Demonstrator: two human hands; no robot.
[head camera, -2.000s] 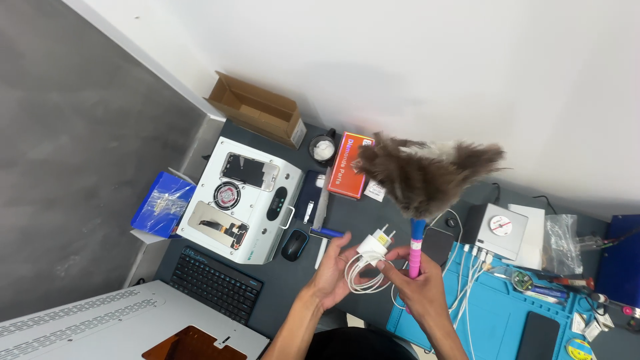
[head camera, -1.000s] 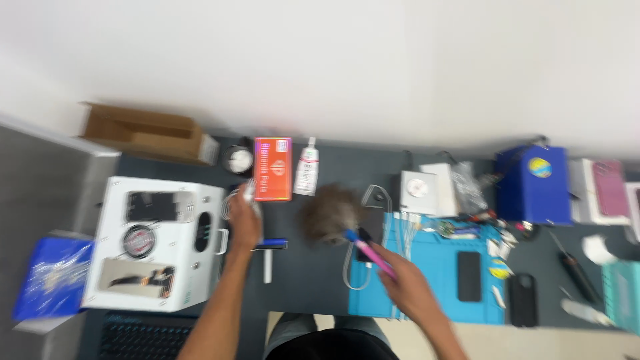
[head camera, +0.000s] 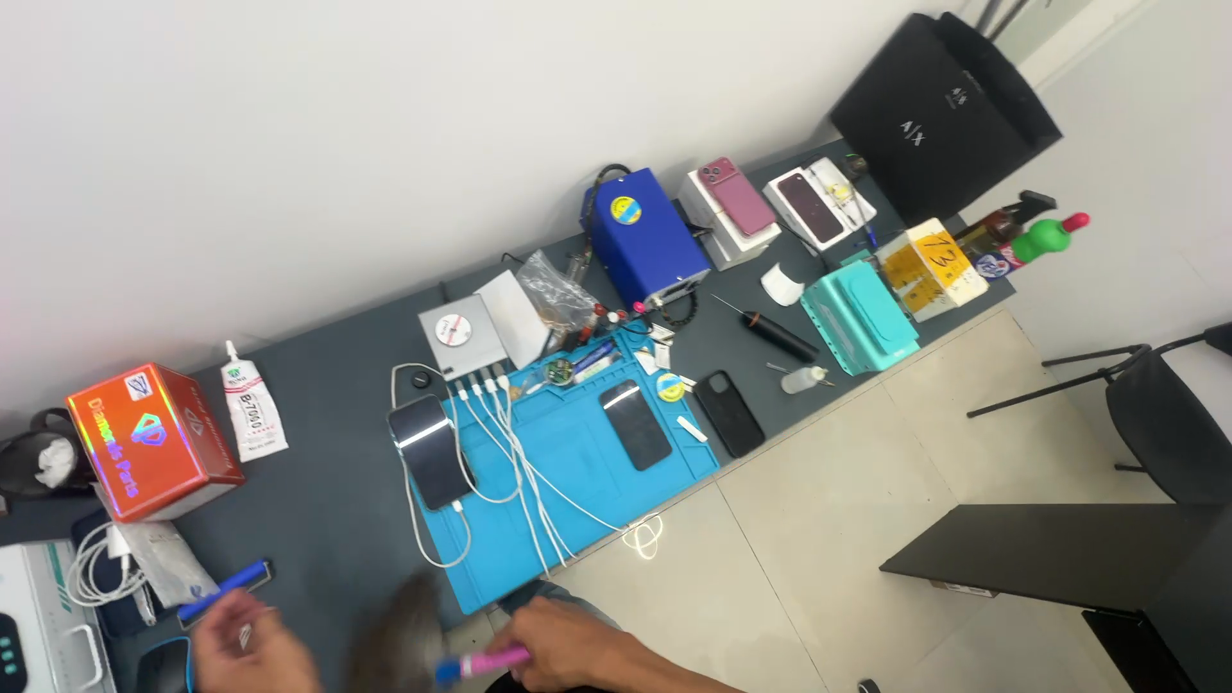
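My right hand (head camera: 568, 645) grips the pink and blue handle (head camera: 481, 662) of a feather duster. Its brown feathers (head camera: 399, 635) are blurred, low over the dark tabletop. At the bottom left, my left hand (head camera: 252, 650) has curled fingers beside a blue-handled tool (head camera: 226, 592); whether it holds anything is unclear. A coiled white cable (head camera: 91, 568) lies left of that hand, by a clear plastic pouch (head camera: 168, 558). Right of the feathers, a smartphone (head camera: 433, 452) with a white cable rests partly on a blue silicone work mat (head camera: 568, 491), with another phone (head camera: 635, 423) on it.
An orange box (head camera: 149, 438) and a glue tube (head camera: 253, 404) stand and lie at the left. Toward the back are a grey charging unit (head camera: 462, 337) with several cables, a blue device (head camera: 643, 236) and phone boxes (head camera: 736, 217). A teal container (head camera: 859, 318) is farther right.
The coiled white cable, between my hands two seconds ago, now lies by the orange box. The duster feathers have come down from upright to low over the table. The view has swung right.
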